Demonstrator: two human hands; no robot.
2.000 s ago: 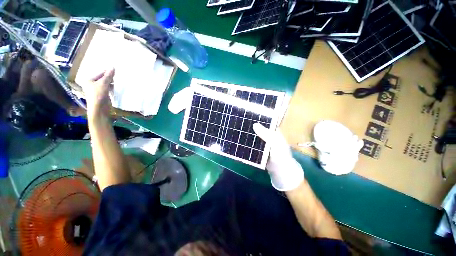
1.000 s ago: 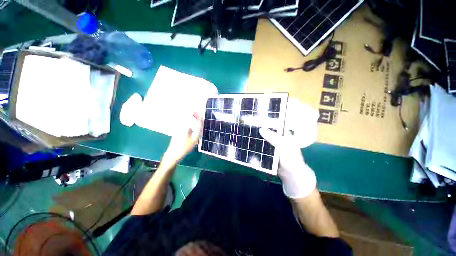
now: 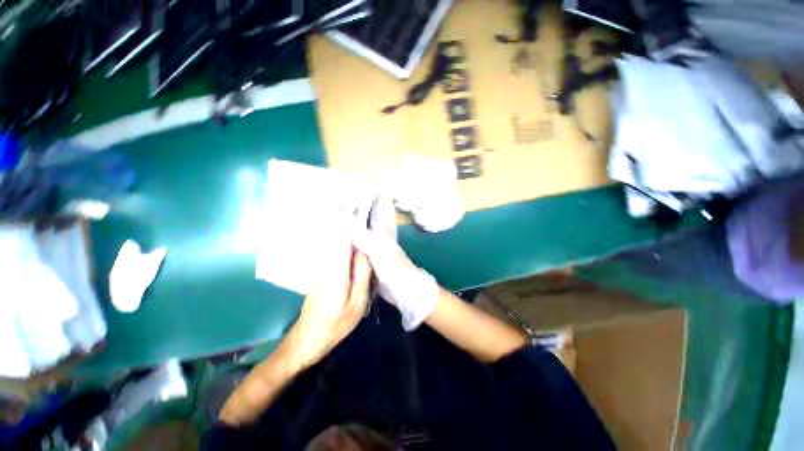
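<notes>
A white, panel-sized packing bag (image 3: 300, 225) is held a little above the green bench in front of me. My bare left hand (image 3: 335, 299) grips its lower right edge. My right hand (image 3: 392, 269), in a white glove, is against the left hand at the bag's right end, fingers on it. A small dark strip shows between the fingers. No dark panel face is visible; whether a panel is inside cannot be told. The picture is blurred.
A white wad (image 3: 432, 198) lies by the cardboard sheet (image 3: 529, 167). A limp glove (image 3: 134, 275) lies left. A bag stack (image 3: 40, 299) is far left, solar panels (image 3: 388, 31) behind, white bags (image 3: 688, 132) right near a purple sleeve (image 3: 771, 238). A carton (image 3: 617, 361) stands below.
The view has turned right. The dark panel face seen in my hands is out of sight; the white bag that lay on the bench is now in my hands, which have come together.
</notes>
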